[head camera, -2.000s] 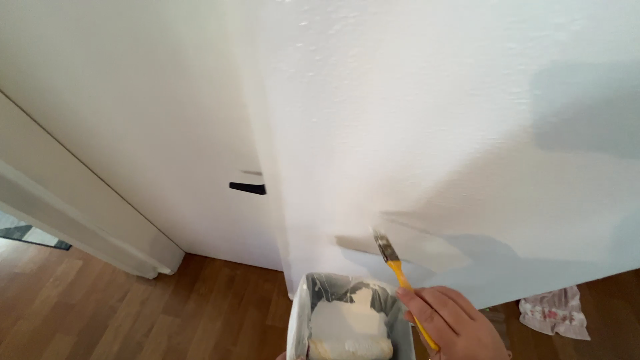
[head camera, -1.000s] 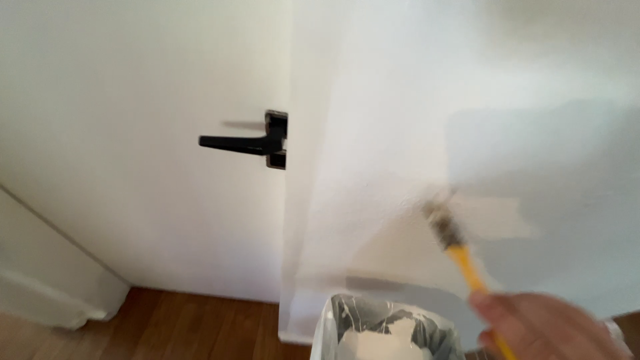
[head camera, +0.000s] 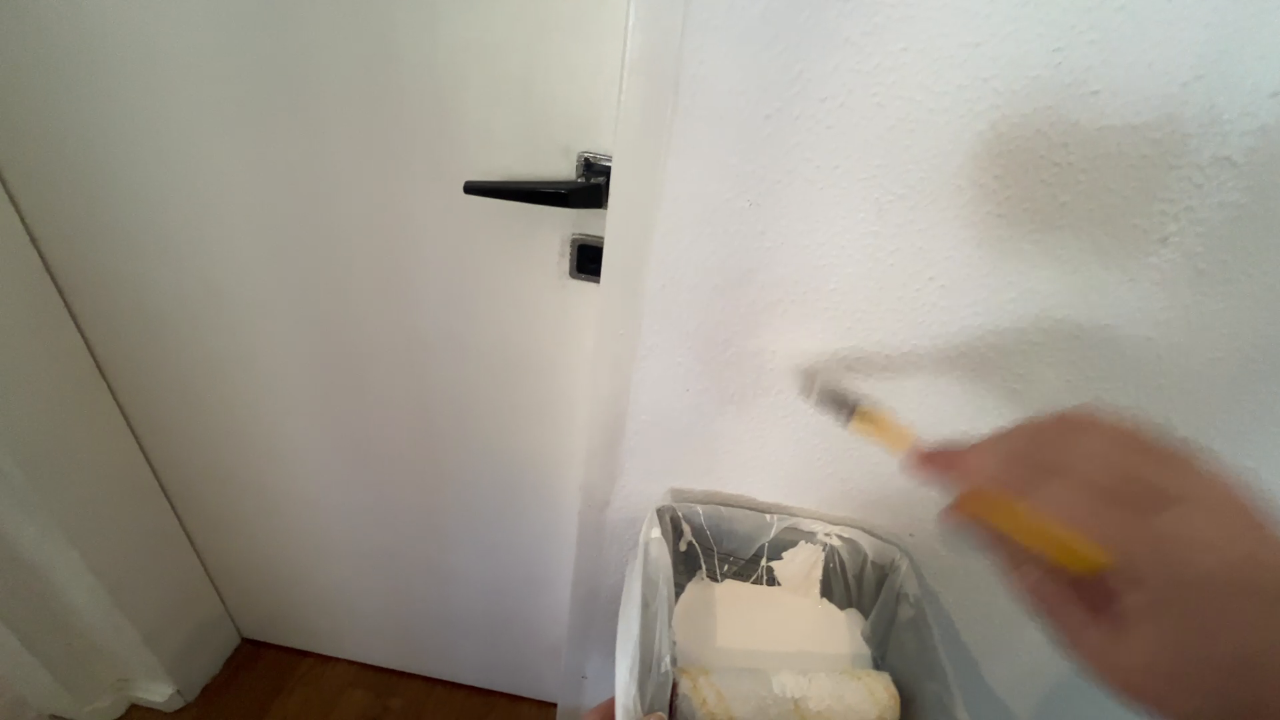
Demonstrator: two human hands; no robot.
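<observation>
My right hand, blurred by motion, grips a paintbrush by its yellow handle. The bristles point up and left, at or close to the textured white wall; contact cannot be made out. Below the brush is a paint bucket lined with thin plastic film. White paint lies inside, and drips run down the liner. A paint roller rests in the bucket's near part. At the bucket's lower left edge, the fingertips of my left hand show, holding the bucket; the rest of that hand is out of view.
Left of the wall stands a white door with a black lever handle and a keyhole plate below it. The door frame runs between door and wall. Brown wood floor shows at the bottom left.
The view has come nearer to the door handle and wall. My right hand still holds the brush, whose tip has come nearer the door frame since one second ago. More of the bucket shows.
</observation>
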